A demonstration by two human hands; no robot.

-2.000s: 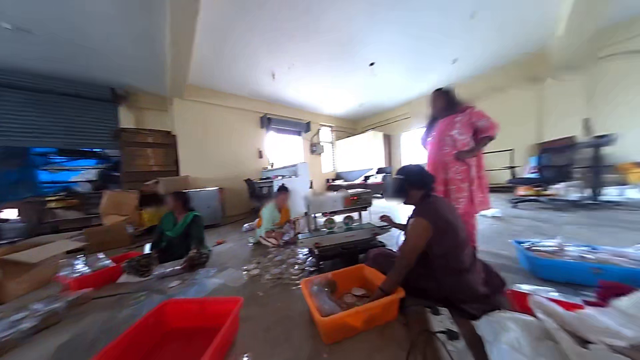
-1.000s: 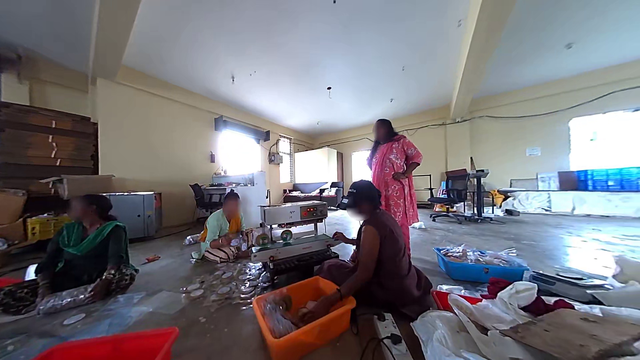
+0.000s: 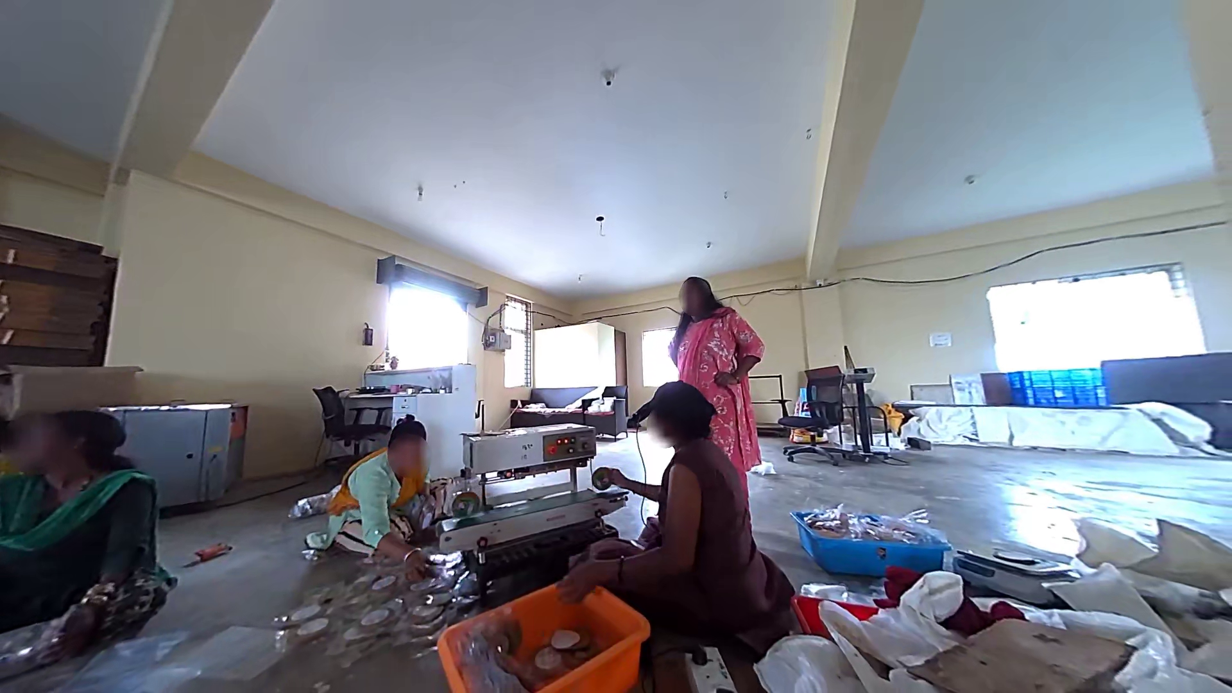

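Neither my left hand nor my right hand shows in the head view. A co-worker in a dark sleeveless top [image 3: 707, 539] sits at a band sealing machine [image 3: 529, 500], one hand holding a round packed item [image 3: 603, 477] at its right end and the other on the rim of an orange plastic crate [image 3: 616, 616]. Round discs [image 3: 564, 639] and clear plastic bags lie in that crate. Behind the machine's left end a person in a yellow and light green garment [image 3: 373, 486] reaches to a scatter of round packed items [image 3: 380, 585] on the floor.
At the left edge sits a person with a green scarf [image 3: 72, 510]. A person in pink [image 3: 719, 385] stands behind the machine. To the right are a blue crate [image 3: 866, 556] of packets, white plastic sacks [image 3: 924, 616] and a cardboard piece [image 3: 1025, 656]. A power strip [image 3: 710, 671] lies near the orange crate.
The view has swung to the right, and the red crate seen earlier is out of frame. The seated co-worker's near hand has moved from inside the orange crate to its rim.
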